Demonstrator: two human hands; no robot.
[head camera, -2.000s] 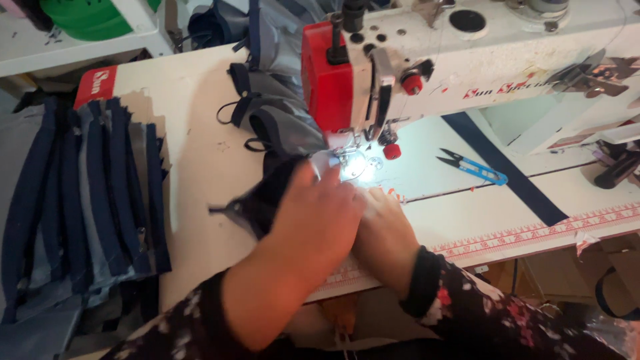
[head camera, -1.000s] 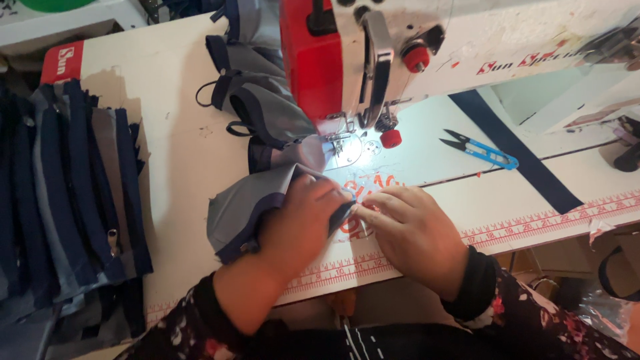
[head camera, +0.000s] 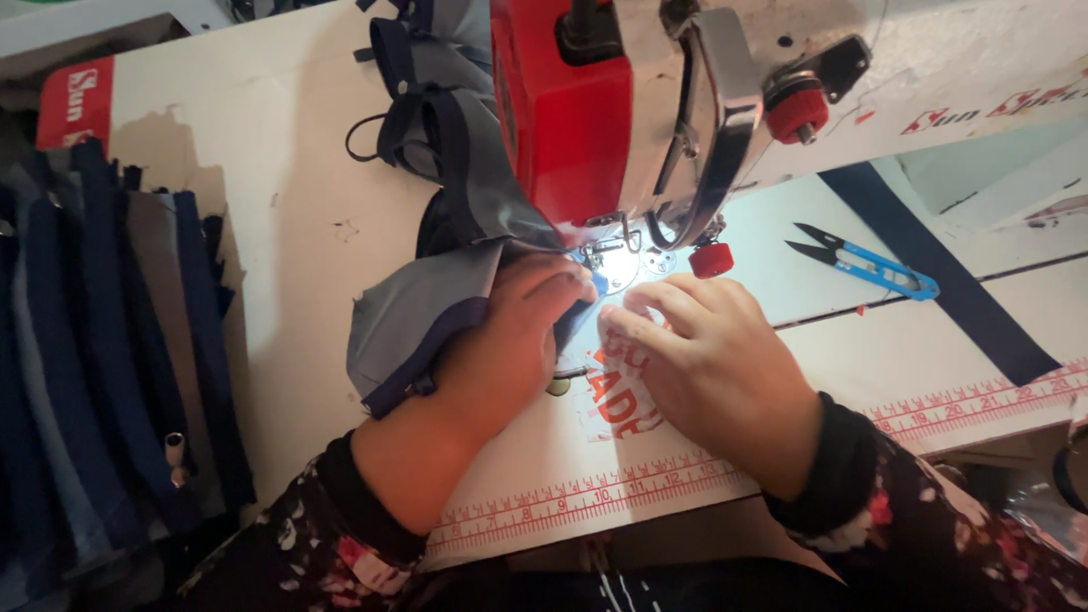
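Observation:
A grey fabric piece with navy edging point(head camera: 425, 319) lies at the left of the sewing machine's lit needle area point(head camera: 614, 259). My left hand point(head camera: 518, 340) grips it, with the fingertips beside the presser foot. My right hand point(head camera: 714, 365) rests just right of the needle area, its thumb and forefinger a little apart and nothing seen between them. Joined grey and navy pieces with loops point(head camera: 467, 161) trail behind the machine's red head cover point(head camera: 565, 119).
Blue thread snips point(head camera: 880, 270) and a navy strip point(head camera: 943, 280) lie at the right. A stack of zippered navy and grey pieces point(head camera: 110, 357) stands at the left. A red-printed measuring tape point(head camera: 586, 503) runs along the table's front edge.
My left hand has moved up to the presser foot with the fabric. My right hand's fingers have come away from the fabric edge. The view is closer to the machine.

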